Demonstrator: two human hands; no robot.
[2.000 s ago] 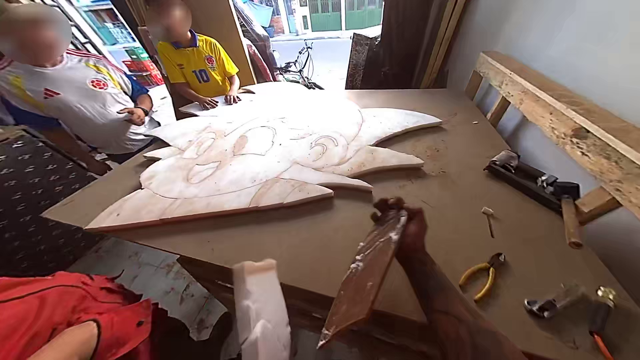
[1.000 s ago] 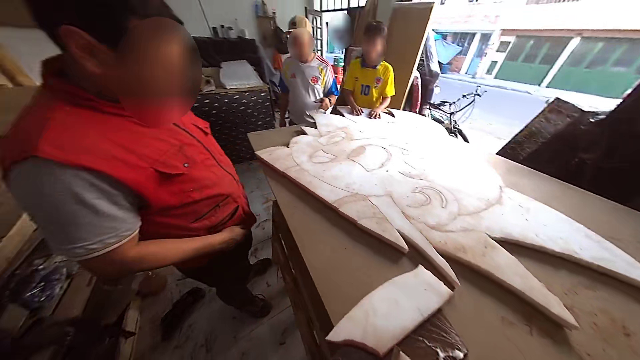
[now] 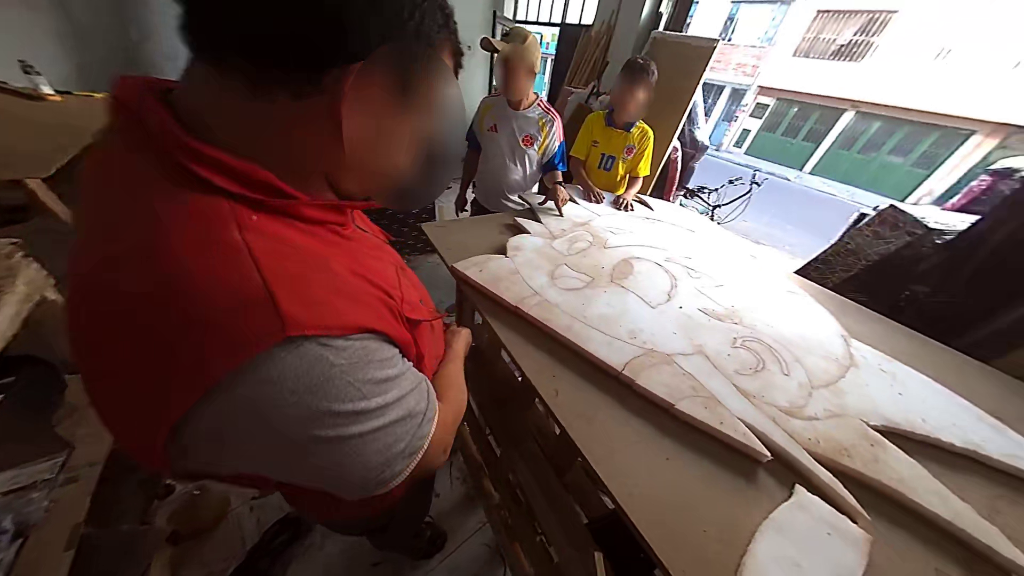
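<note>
Neither of my hands shows in the present head view. A small white panel piece (image 3: pixel 806 538) with a curved edge is at the bottom edge, over the near part of the brown worktable (image 3: pixel 572 416); whether a hand holds it is hidden below the frame. Beyond it lies a large white cut-out panel (image 3: pixel 664 296) with pointed spikes and a face drawn in thin lines, flat on the table. Its side edge looks reddish brown.
A person in a red vest (image 3: pixel 240 264) stands close at the left, beside the table. Two people, in a grey shirt (image 3: pixel 512 144) and a yellow shirt (image 3: pixel 612 152), stand at the far end with hands on the panel. A bicycle (image 3: pixel 724 196) is behind.
The view has swung far to the left. The hand with the brown, white-smeared board, seen two seconds ago, has left view, as have the pliers and other tools on the table.
</note>
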